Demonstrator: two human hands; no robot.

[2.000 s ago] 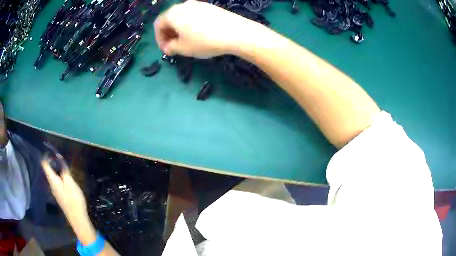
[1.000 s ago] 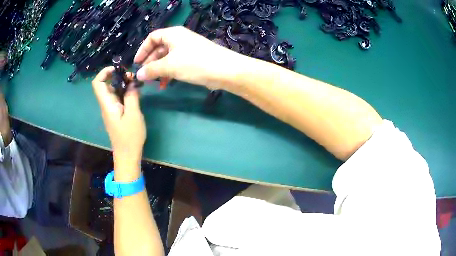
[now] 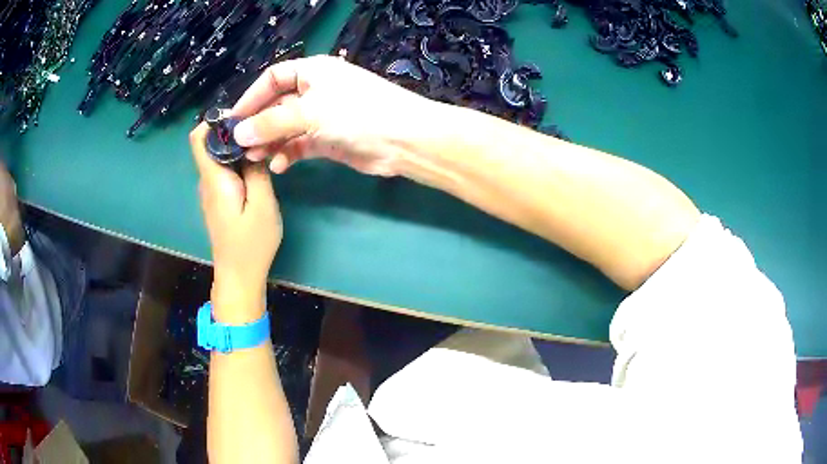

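My left hand point(image 3: 238, 208), with a blue band on the wrist, holds a small black piece with a round, ring-like end point(image 3: 225, 143) upright over the near left part of the green table. My right hand point(image 3: 313, 113) reaches in from the right. Its thumb and fingertips are pinched at the round end, touching it. A thin red spot shows inside the piece. The fingers hide where the parts meet. Slim black sticks point(image 3: 181, 54) lie heaped beyond my hands. Black curved pieces point(image 3: 453, 54) lie heaped to their right.
The green table point(image 3: 435, 254) has a curved near edge. A smaller heap of curved black pieces point(image 3: 639, 36) lies at far right. A glittering heap point(image 3: 41, 54) is at far left. An open carton point(image 3: 159, 349) stands below the edge. A person's sleeve point(image 3: 32, 317) shows at left.
My left hand has come up from over the carton to the table with a black piece. My right hand has come back from the curved-piece heap and now meets it at the round end.
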